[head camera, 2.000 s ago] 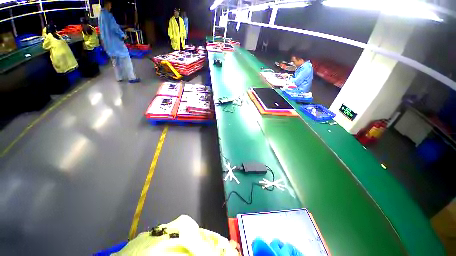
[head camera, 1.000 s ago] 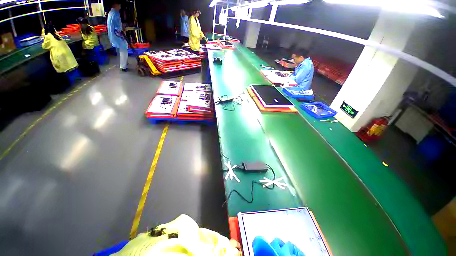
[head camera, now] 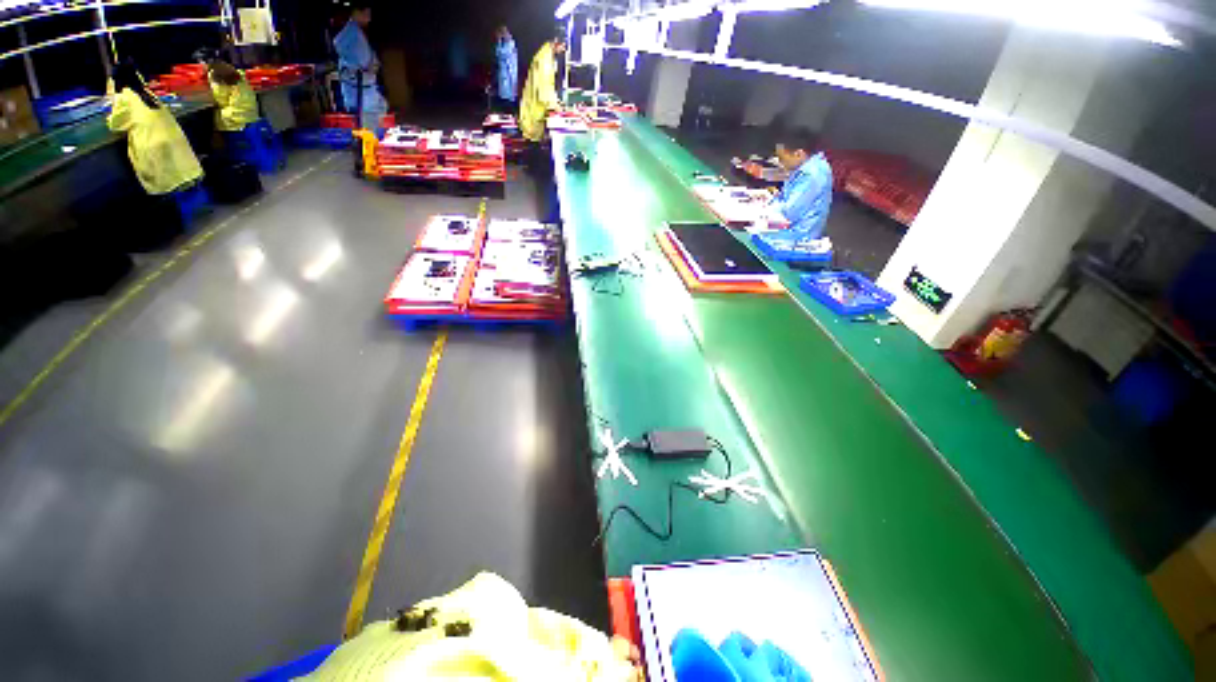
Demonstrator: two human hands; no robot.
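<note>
An all-in-one unit (head camera: 747,593) lies at the bottom edge, cut off by it. Its screen is lit, with a pale background and a blue swirl. A red-orange pad (head camera: 623,616) shows along its left edge. A black power adapter (head camera: 678,444) lies on the green bench beyond the unit. A thin black cord (head camera: 640,517) curls from it, held by pale tape crosses (head camera: 728,486). Neither of my hands can be made out; only my yellow smock (head camera: 480,633) shows at the bottom.
Another black-screened unit (head camera: 718,251) lies farther along the line (head camera: 854,453). A blue bin (head camera: 848,293) and a seated person in blue (head camera: 804,200) are at its right side. Stacked units (head camera: 520,267) stand on the floor to the left. Other people and a loaded cart (head camera: 440,153) are farther back.
The loaded cart has moved left and farther back. The standing people in the background have changed position. The lit unit, adapter and cord look unchanged.
</note>
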